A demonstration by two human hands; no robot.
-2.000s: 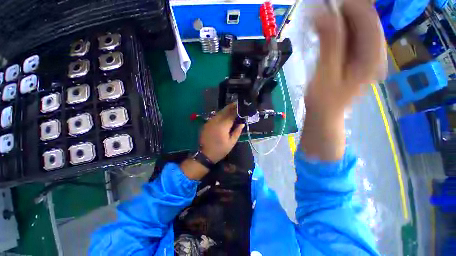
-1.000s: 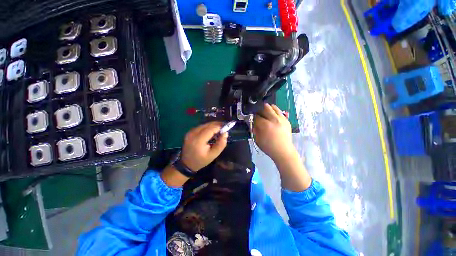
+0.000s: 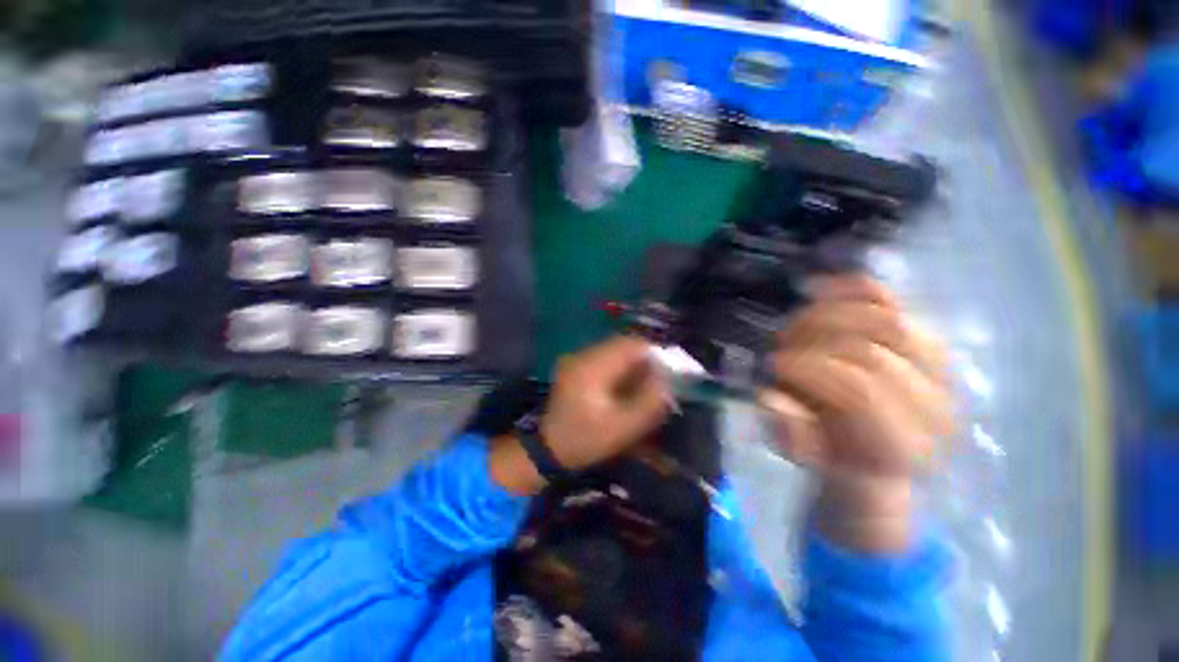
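The frame is blurred by motion. My left hand (image 3: 601,401) holds a small whitish metal housing (image 3: 679,362) between thumb and fingers, just in front of the black toggle clamp fixture (image 3: 737,278). My right hand (image 3: 860,382) is raised at the fixture's right front corner with its fingers curled; whether it holds anything cannot be told. The blister tray (image 3: 504,272) lies to the left with rows of metal housings (image 3: 347,261) in it. The red handle of the clamp cannot be made out.
The blue case (image 3: 815,84) stands at the back of the green bench mat (image 3: 582,259), with a finned metal block (image 3: 685,114) before it. White paper (image 3: 599,158) hangs beside the stacked black trays (image 3: 388,29). A yellow-lined grey aisle (image 3: 1021,388) runs along the right.
The view has turned, so the bench sits further right in the picture. My right hand has come up and away from the fixture's base. My left hand still holds the housing.
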